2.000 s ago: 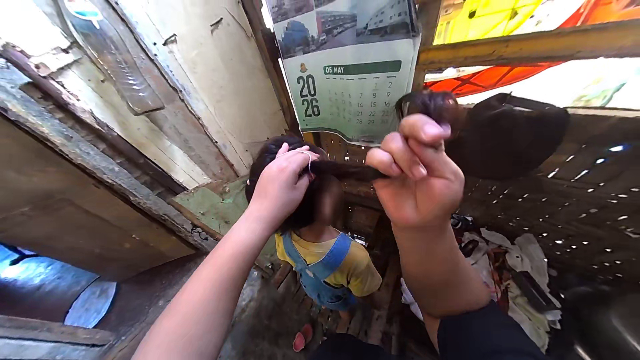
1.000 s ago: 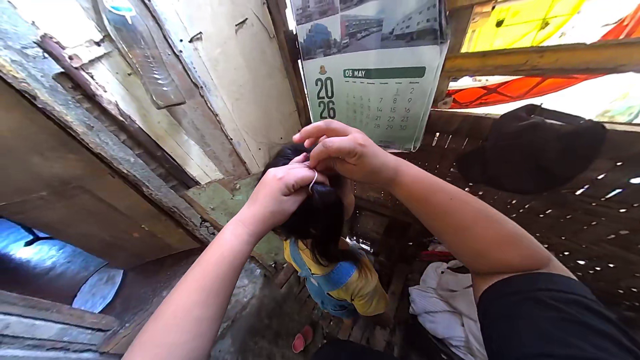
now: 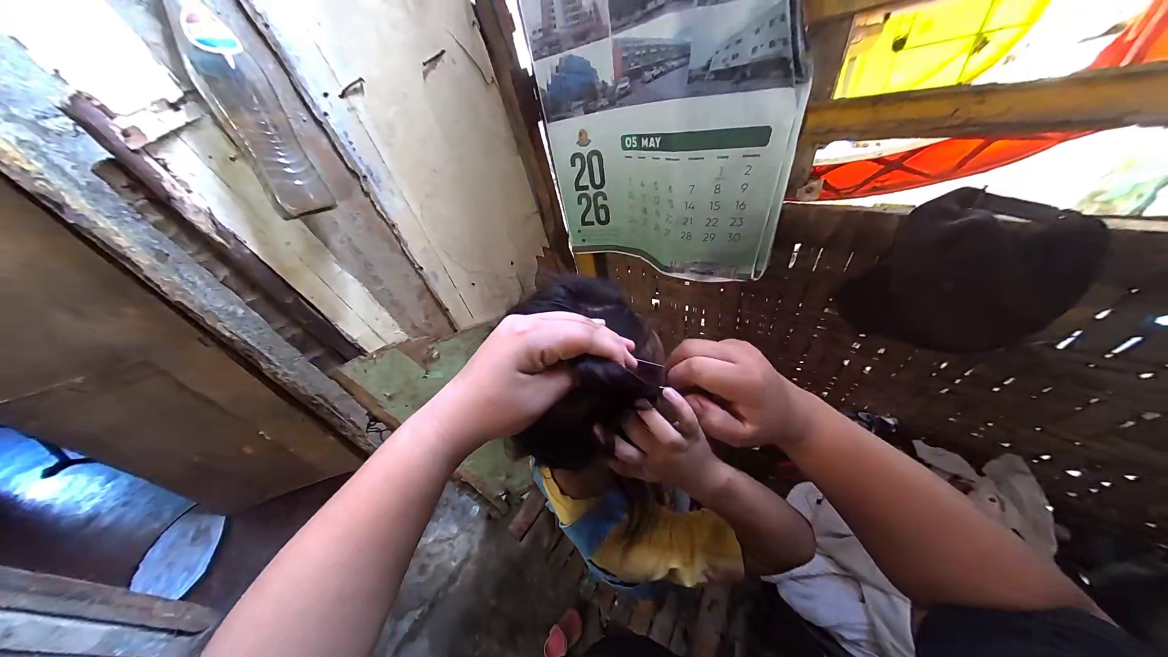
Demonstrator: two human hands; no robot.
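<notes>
A person with dark hair, in a yellow shirt with blue straps, is below my hands. My left hand is closed around a gathered bunch of that hair at the head. Just right of it, my right hand pinches a thin hair tie, stretched between my two hands. The person's own raised hand touches the hair beneath my right hand. Parts of the gathered hair are hidden behind fingers.
A paper calendar hangs on the wall ahead. A dark cap hangs at right against the woven wall. A plastic bottle is fixed at upper left. Pale cloths lie low on the right, and a pink slipper rests on the floor.
My right hand, earlier out to the right with a stretched length of hair, has come in to the head. The person's hand has come up to the hair.
</notes>
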